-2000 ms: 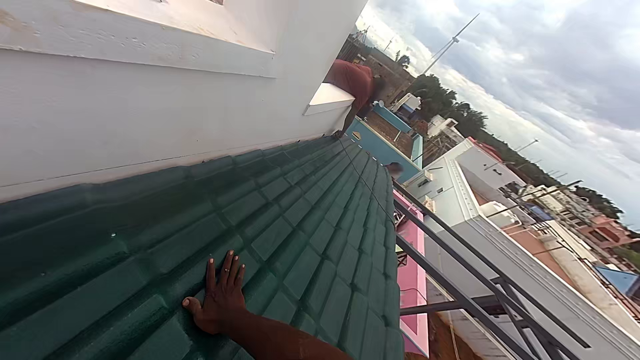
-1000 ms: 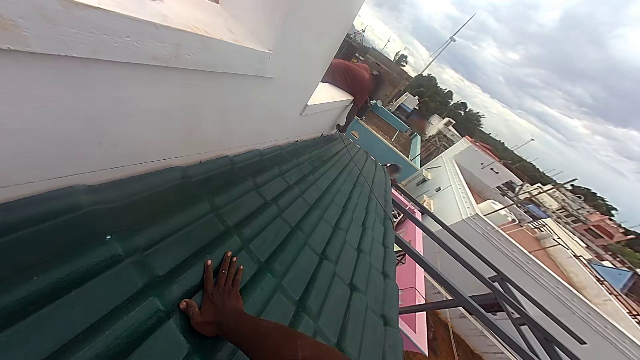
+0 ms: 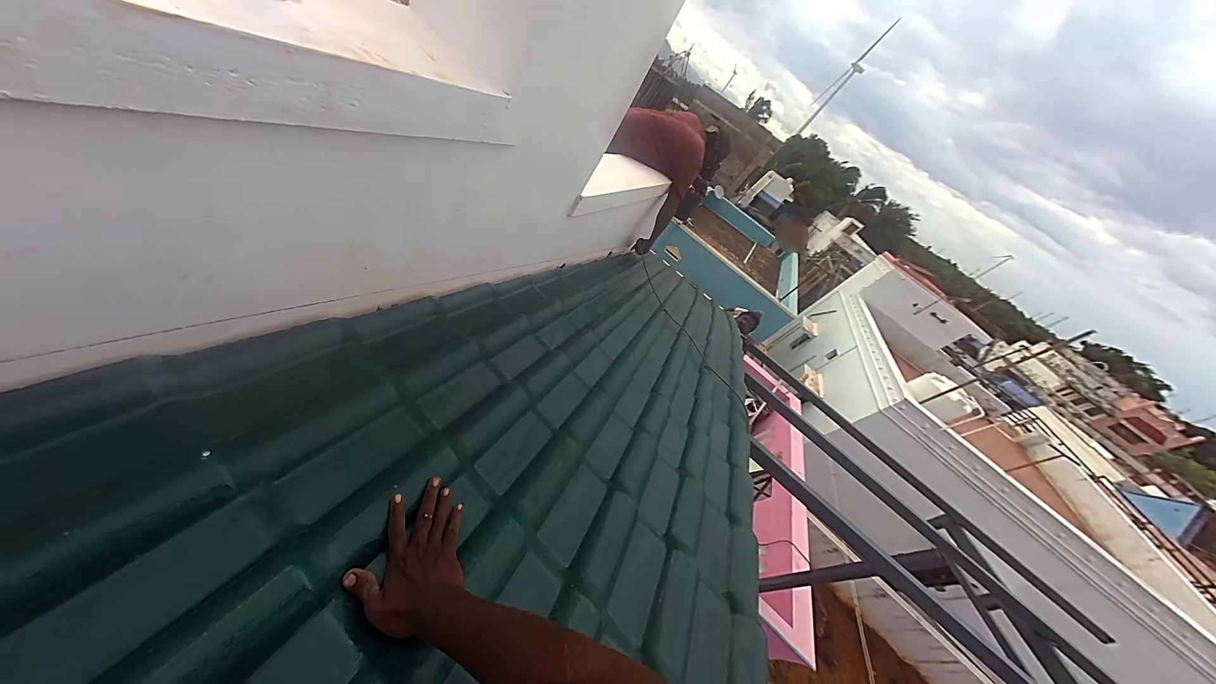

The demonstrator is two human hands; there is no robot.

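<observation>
My right hand (image 3: 415, 562) lies palm down on the green tile-profile roof sheeting (image 3: 589, 456), its fingers spread and nothing held in it. The forearm reaches in from the bottom edge of the head view. My left hand is out of the picture. A thin dark cable (image 3: 689, 332) runs across the far part of the sheeting. Beyond, a person in a dark red shirt (image 3: 665, 142) leans out over a white ledge, with an arm reaching down to the sheeting's far end.
A white wall (image 3: 285, 209) borders the roof's upper side. Dark metal beams (image 3: 855, 484) project past its outer edge, above a pink structure (image 3: 784, 513) and ground far below. Another person's head (image 3: 748, 321) shows at that edge. Neighbouring buildings (image 3: 950, 446) stand to the right.
</observation>
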